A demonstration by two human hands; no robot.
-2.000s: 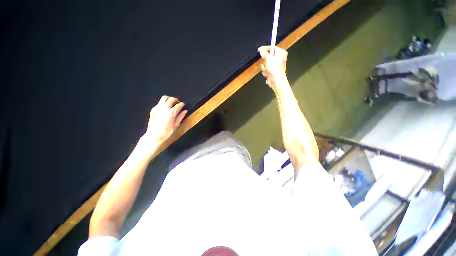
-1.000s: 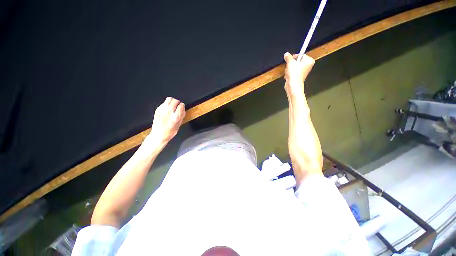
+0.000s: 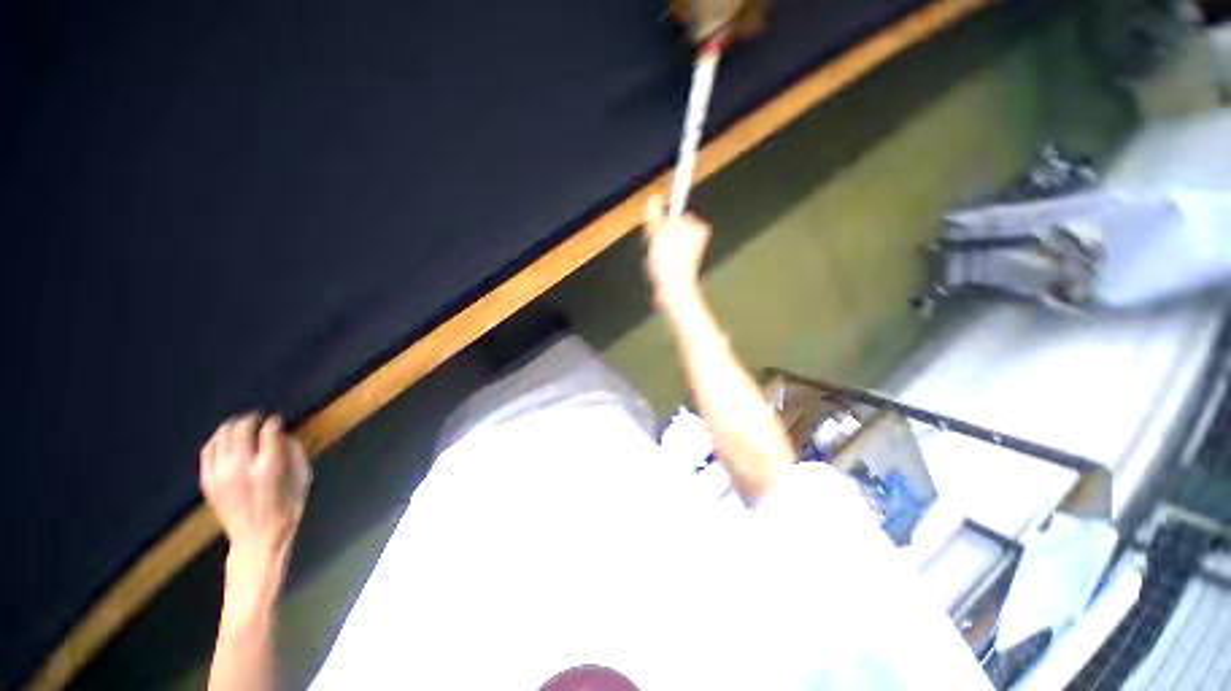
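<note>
The black fabric (image 3: pixel 338 176) lies flat over the table up to its light wood edge (image 3: pixel 520 290). My right hand (image 3: pixel 676 250) is shut on the thin pale handle of the feather duster (image 3: pixel 694 122), just off the table edge. The duster's red collar and brown feathers show at the top rim, over the fabric. My left hand (image 3: pixel 257 473) is at the fabric's near edge at lower left, with fingers curled down on the cloth. Whether it pinches the cloth is hidden.
Green floor (image 3: pixel 824 257) lies beyond the table edge. At the right are a pale wheeled stand (image 3: pixel 1013 243) and a dark-framed rack (image 3: pixel 945 425) with boxes and white pieces. My white clothing fills the lower middle.
My left hand has moved down and left along the table edge. My right hand has moved left and slightly down, and the duster's feathered end has come into view. The view has turned.
</note>
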